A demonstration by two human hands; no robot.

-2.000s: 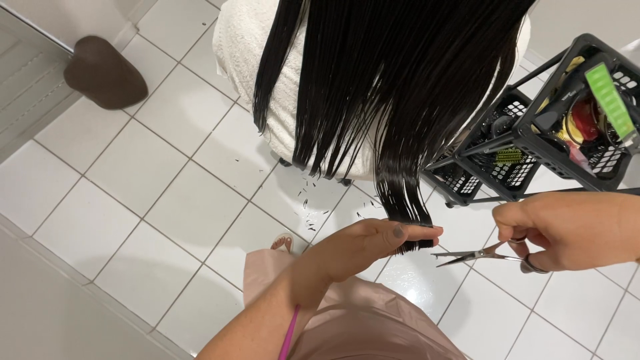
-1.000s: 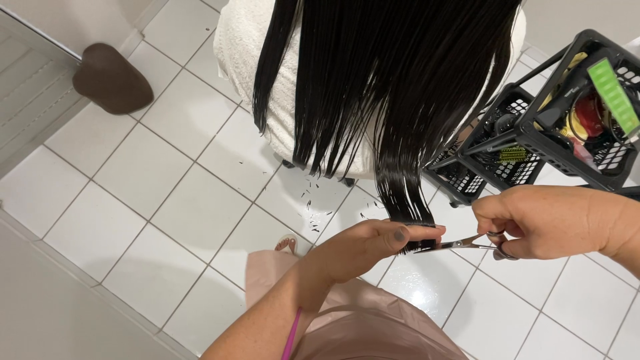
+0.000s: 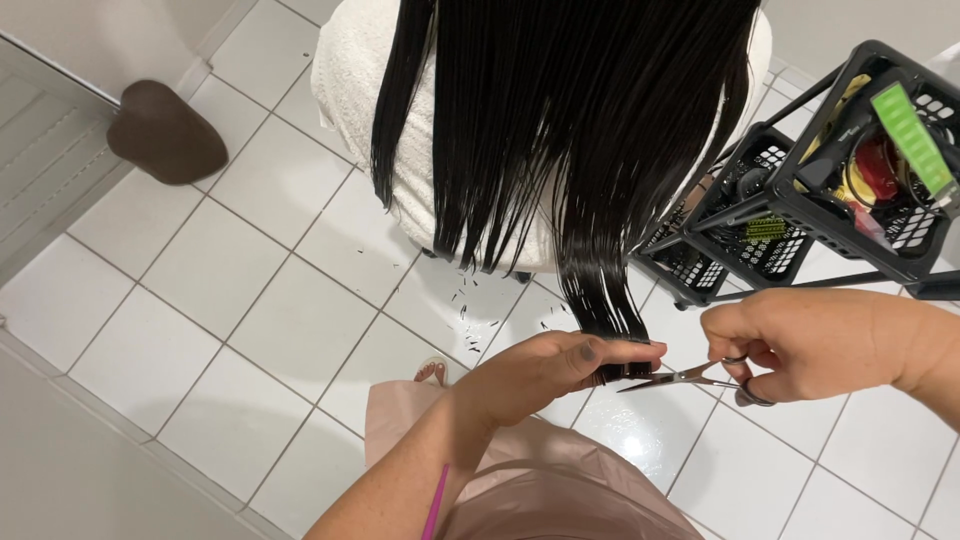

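Long dark straight hair (image 3: 600, 135) hangs down over a white towel (image 3: 356, 82) on a seated person's back. My left hand (image 3: 555, 364) pinches a lock of it between the fingers near the tips, and short ends stick out below them. My right hand (image 3: 795, 345) holds metal hairdressing scissors (image 3: 675, 377) by the finger rings. Their blades are parted and lie at the hair ends just under my left fingers. A pink pointed handle (image 3: 436, 499), perhaps of a tail comb, lies along my left forearm; the rest of it is hidden.
A black tiered basket trolley (image 3: 795, 202) with brushes, clips and a green strip-shaped item (image 3: 911, 139) stands at the right. Hair clippings (image 3: 472, 307) lie on the white tiled floor (image 3: 255, 300). A brown rounded object (image 3: 166, 133) is at the upper left, by a wall or mirror edge.
The scissors, apart from the hair two seconds ago, moved left to the hair ends and looked nearly closed a second ago; now their blades are parted. My left hand keeps its hold on the lock.
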